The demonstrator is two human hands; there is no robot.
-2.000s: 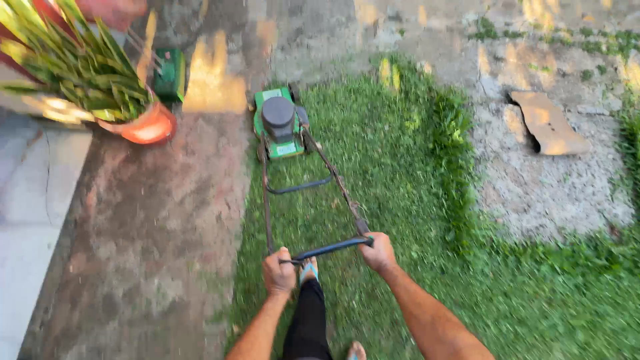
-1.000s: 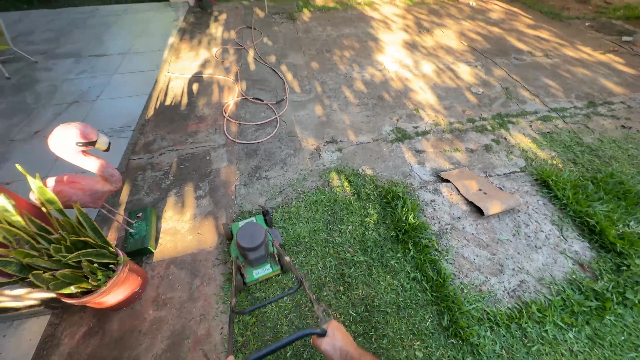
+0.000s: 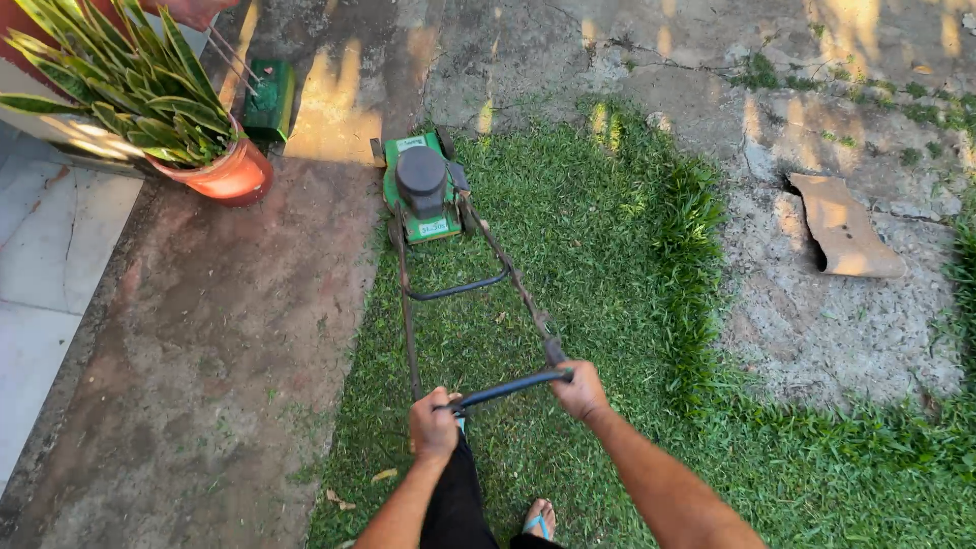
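Observation:
A green lawn mower (image 3: 424, 183) with a dark motor cover stands on short grass, upper middle of the head view, its left wheels by the concrete edge. Its handle (image 3: 507, 389) reaches back toward me and ends in a dark crossbar. My left hand (image 3: 435, 425) is closed around the handle's left end. At the right end, my right hand (image 3: 581, 390) grips the bar near the joint with the side tube. A cable seems to run along the right tube. My foot in a light blue flip-flop (image 3: 540, 521) is on the grass below.
To the left, an orange pot (image 3: 229, 174) with a snake plant stands on the concrete strip, beside a green block (image 3: 268, 101) carrying thin pink legs. Taller grass (image 3: 690, 282) borders a rough concrete patch on the right, where a bent piece of cardboard (image 3: 846, 229) lies.
The view has tilted down since one second ago, bringing both hands and a foot into sight. The hose and the flamingo's head seen then are out of view.

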